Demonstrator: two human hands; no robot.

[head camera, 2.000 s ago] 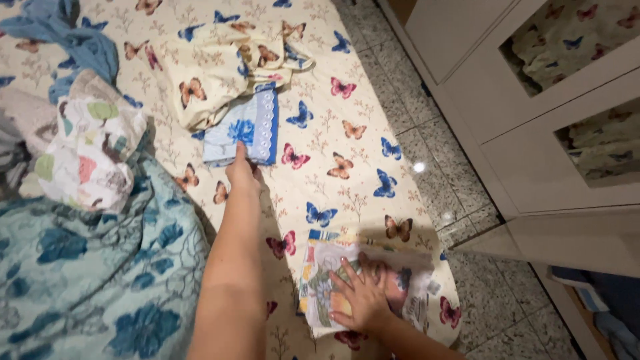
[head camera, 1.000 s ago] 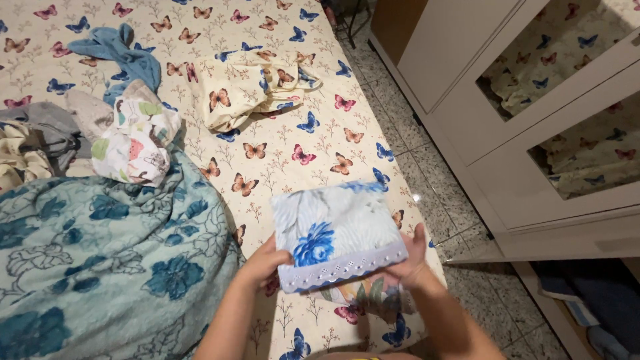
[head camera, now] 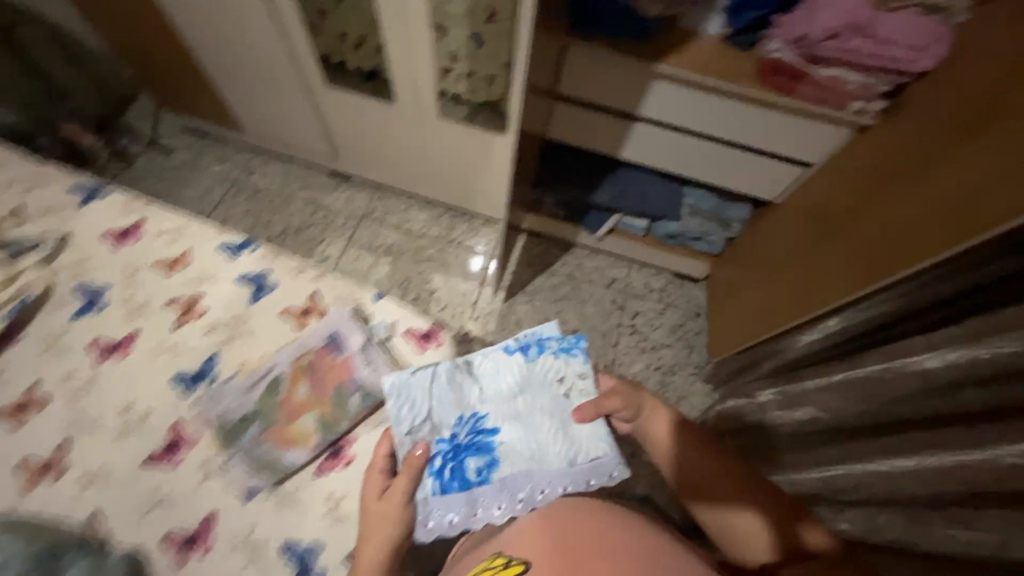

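A folded white cloth with blue flowers and a scalloped eyelet edge (head camera: 520, 416) is held up between my two hands, in front of my body. My left hand (head camera: 392, 488) grips its left edge, thumb on top. At its right edge, my right hand (head camera: 624, 408) pinches it with the thumb over the front. Just left of it, a folded printed cloth with orange and green patterns (head camera: 304, 392) lies on the butterfly-print bedsheet (head camera: 112, 348), somewhat blurred.
An open wardrobe with drawers (head camera: 720, 120) stands ahead; pink clothes (head camera: 864, 40) sit above and folded blue clothes (head camera: 680, 208) below. A wooden door panel (head camera: 864, 208) and dark curtain (head camera: 880, 416) are at right. Speckled floor (head camera: 400, 248) lies between bed and wardrobe.
The blue-flowered cloth lay on the bed under my left hand two seconds ago; both hands now hold it. My right hand has left the printed cloths. The view has swung right toward the wardrobe.
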